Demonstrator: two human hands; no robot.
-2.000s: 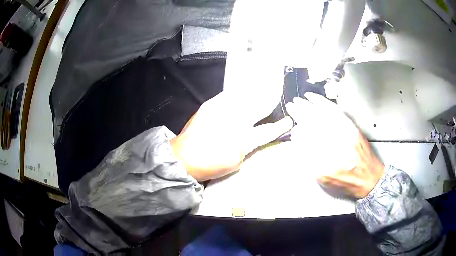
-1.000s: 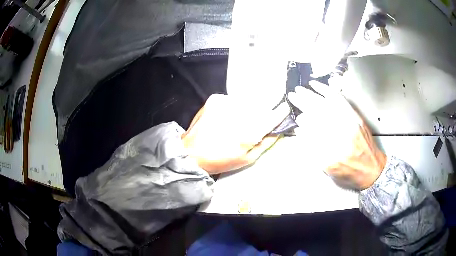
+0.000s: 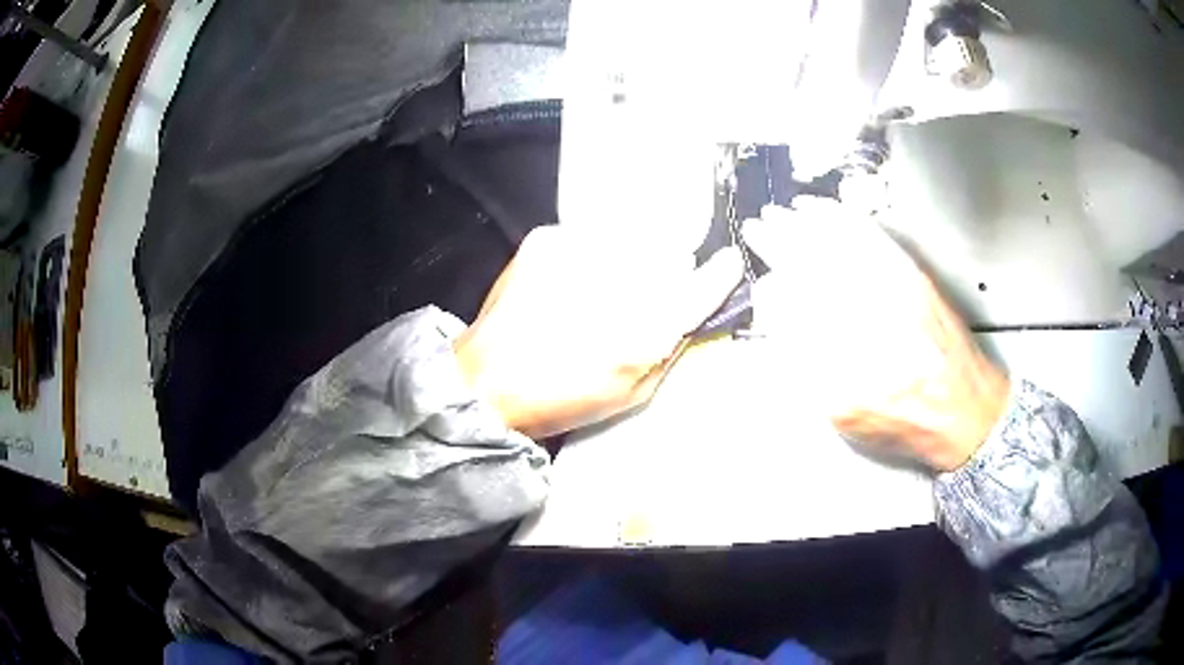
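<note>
A large dark garment body [image 3: 351,247] lies on the table at the left, with a small grey patch [image 3: 513,75] and a stitched edge on it. My left hand [image 3: 591,331] holds the cloth, its fingertips on a narrow dark piece [image 3: 734,312] below the machine head. My right hand [image 3: 876,331] holds the cloth at the right side of the same piece, fingertips near the sewing spot. Glare washes out both hands and hides the needle and foot.
The white sewing machine head [image 3: 675,91] stands above my hands, with a round metal knob [image 3: 958,59] at the upper right. A wood edge [image 3: 98,221] runs down the left, with dark slim tools [image 3: 48,305] beyond it.
The view has shifted slightly, so the machine head and knob sit further left and higher. The narrow dark piece between my fingertips shows less than a second ago. Both hands stay at the sewing spot.
</note>
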